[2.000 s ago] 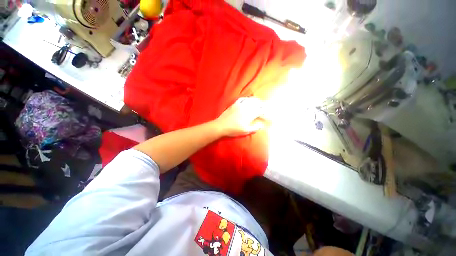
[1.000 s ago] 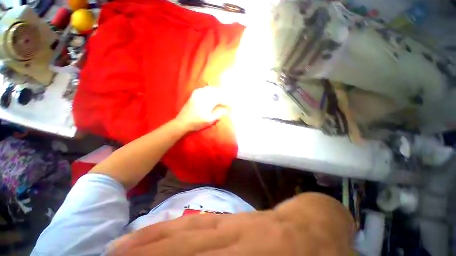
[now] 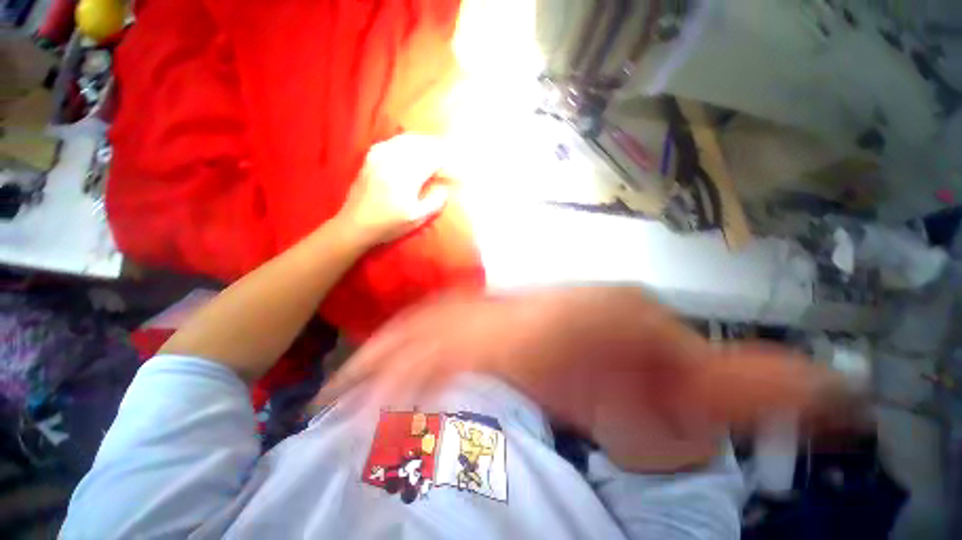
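Bright red fabric (image 3: 200, 158) lies over the machine table at the left and centre, its lower part hanging over the front edge. My left hand (image 3: 399, 188) grips the fabric near its right side, fingers curled; lamp glare washes out the fingertips. My right hand (image 3: 601, 353) is raised in front of my body, large and motion-blurred, fingers apart, with nothing visible in it. It covers part of the front edge and the fabric's lower end. The pale sewing machine head (image 3: 781, 63) is at the upper right; glare hides the needle area.
A tan wooden strip (image 3: 715, 174) and dark loops (image 3: 688, 190) lie on the white machine bed (image 3: 643, 253). A yellow ball (image 3: 100, 18) and small items are at the upper left. A patterned purple cloth (image 3: 63, 353) is below left. A pale spool-like thing shows at the lower right.
The view has shifted, so the fabric and machine sit further left and, lately, higher. My right hand has come up from the bottom edge into view. My left hand stays on the fabric.
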